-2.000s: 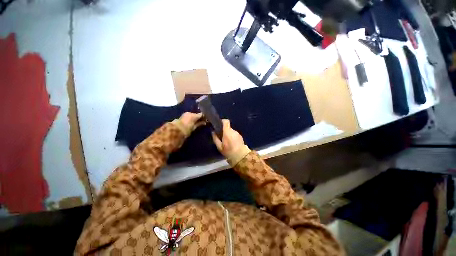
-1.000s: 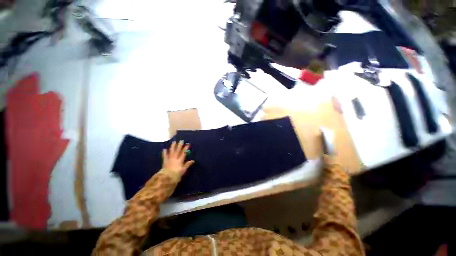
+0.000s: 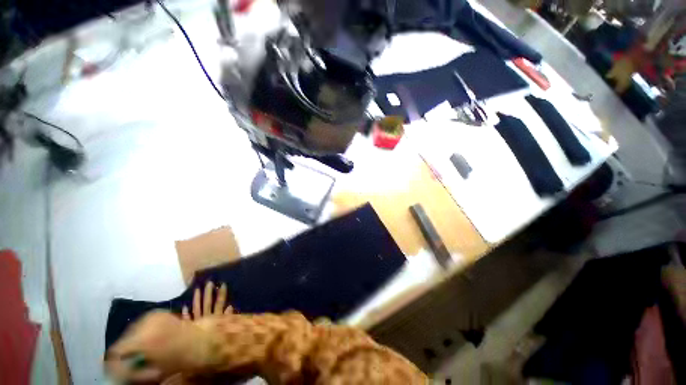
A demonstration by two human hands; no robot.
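The dark cloth panel stack (image 3: 308, 274) lies along the table's near edge, with small pale marks. My left hand (image 3: 207, 302) lies on its left part, fingers spread, partly hidden behind my right sleeve. My right hand (image 3: 154, 347) is blurred at the lower left, my forearm crossing in front of the stack. It is closed around a small green handle, apparently the awl (image 3: 136, 363); no metal point shows. The grey steel bar (image 3: 431, 234) lies loose on the brown paper (image 3: 459, 225), right of the stack. The tan cardboard (image 3: 207, 253) is partly under the stack's upper edge.
The cutting machine (image 3: 301, 98) stands on its baseplate (image 3: 295, 189) beyond the stack. A small red box (image 3: 388, 133), scissors (image 3: 470, 109), a small grey bar (image 3: 460, 165) and narrow dark pieces (image 3: 529, 154) lie right. Coral-red cloth (image 3: 15, 323) is far left.
The steel bar went from my hands to the brown paper and is released. My right hand has crossed leftward to the stack's left end, holding the green handle. The view has turned right.
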